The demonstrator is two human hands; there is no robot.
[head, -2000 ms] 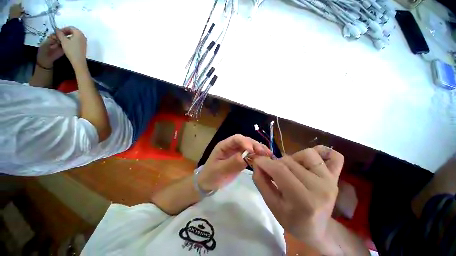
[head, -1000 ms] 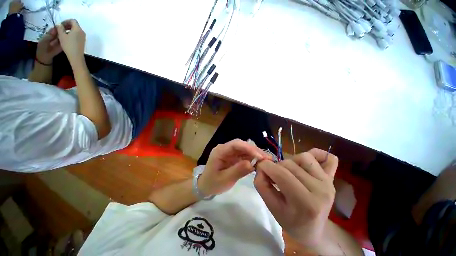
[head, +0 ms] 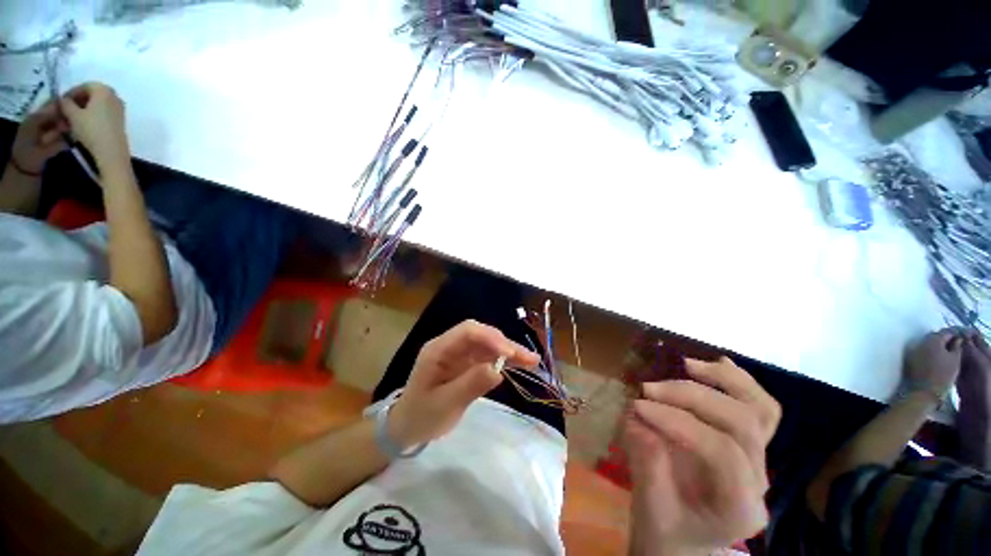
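My left hand [head: 446,380] pinches a small white connector housing [head: 500,365] between thumb and forefinger. Thin core wires [head: 543,382] in several colours run from it to a tangle on its right. Other wire ends, some with a small white piece at the tip, stick up above this tangle. The cable they belong to cannot be made out. My right hand [head: 704,445] is to the right, apart from the wires, with bent fingers and a gap to the thumb. Nothing shows in it.
Several harnesses [head: 409,201] with black sleeves hang over the white bench edge [head: 522,277]. Beyond lie a grey-white cable bundle [head: 619,81], a dark phone [head: 782,130] and a small blue-white box [head: 845,204]. People sit on both sides, their hands on wires at left.
My right hand has come away from the housing and wires, to the right and down. The view has shifted, showing more of the bench's far side and right side.
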